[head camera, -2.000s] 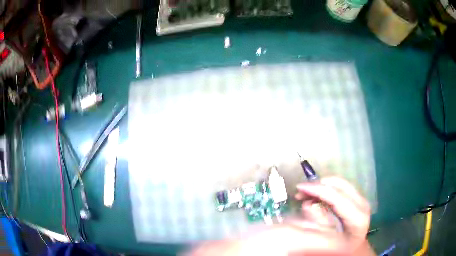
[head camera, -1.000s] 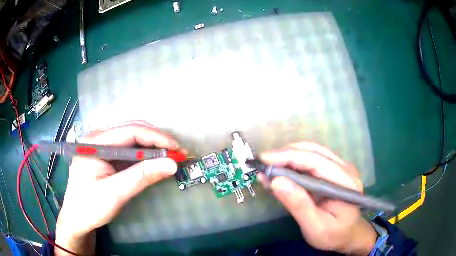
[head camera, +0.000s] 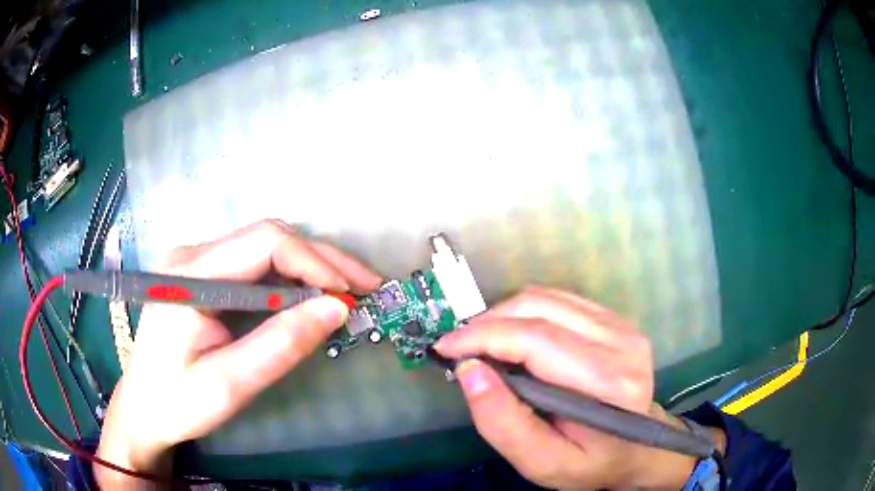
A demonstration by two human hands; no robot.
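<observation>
A small green circuit board (head camera: pixel 411 324) lies on the pale checked mat (head camera: pixel 576 144), with a white connector (head camera: pixel 459 283) at its upper right. My left hand (head camera: pixel 230 336) holds a grey meter probe with red marks (head camera: pixel 206 291); its red end is at the board's left part, its tip not clear. My right hand (head camera: pixel 556 384) holds a dark grey probe (head camera: pixel 604 412), its dark end at the board's lower edge near the centre. Whether the tips touch metal cannot be told. My right fingers hide the board's lower right.
A second green board (head camera: pixel 56 153) lies at the far left. Tweezers (head camera: pixel 94 221) and a pale strip (head camera: pixel 119 316) lie left of the mat, partly behind my left hand. A slim metal rod (head camera: pixel 135 48) is at upper left. Dark cable (head camera: pixel 823 105) loops at right; a yellow strip (head camera: pixel 772 379) is lower right.
My left hand has come into view with the red-marked probe. My right hand has brought the dark probe onto the board, then shifted left and down. The view has moved, and the board sits turned.
</observation>
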